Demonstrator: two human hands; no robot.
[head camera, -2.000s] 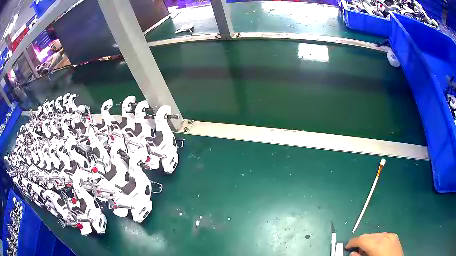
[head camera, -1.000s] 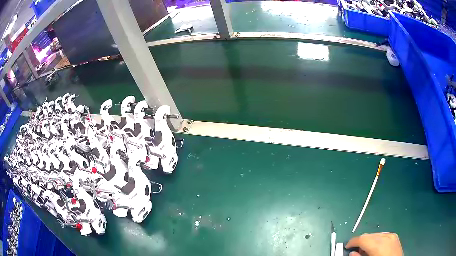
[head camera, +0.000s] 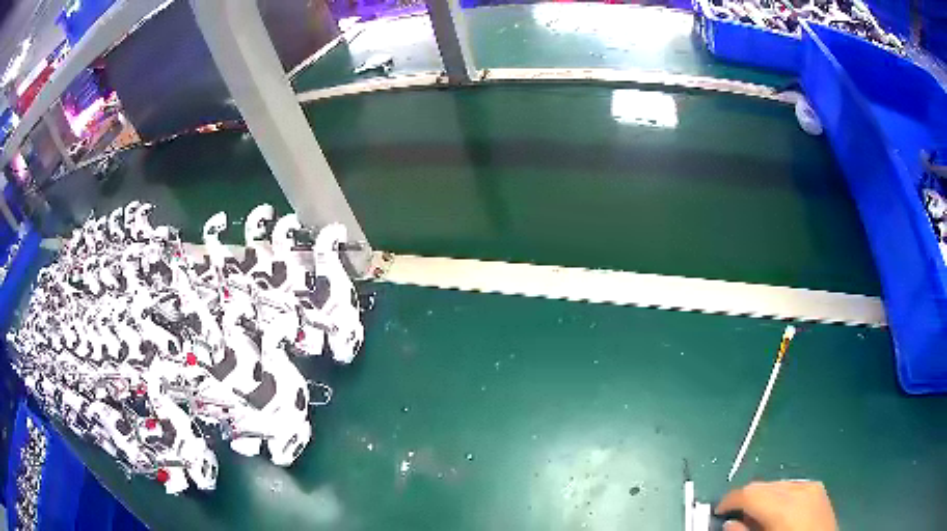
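Observation:
My right hand (head camera: 779, 506) is at the bottom right, cut off by the frame's lower edge. Its bent fingers are at short white strips (head camera: 698, 510) that stand up beside the fingertips; whether it grips them cannot be told. A slim pale stick (head camera: 761, 404) with a gold-orange band and whitish tip lies on the green tabletop just beyond the hand. My left hand is not in view.
Dense rows of white toy scooters (head camera: 275, 399) with red dots stand at the left. A pale rail (head camera: 623, 288) crosses the table, with a grey post (head camera: 280, 124) at its left end. A large blue tote (head camera: 867, 197) stands at the right. Blue crates show at the lower left.
The whole view has shifted slightly to the left. My right hand and the strips stay in about the same place; the stick and the scooters have not moved on the table.

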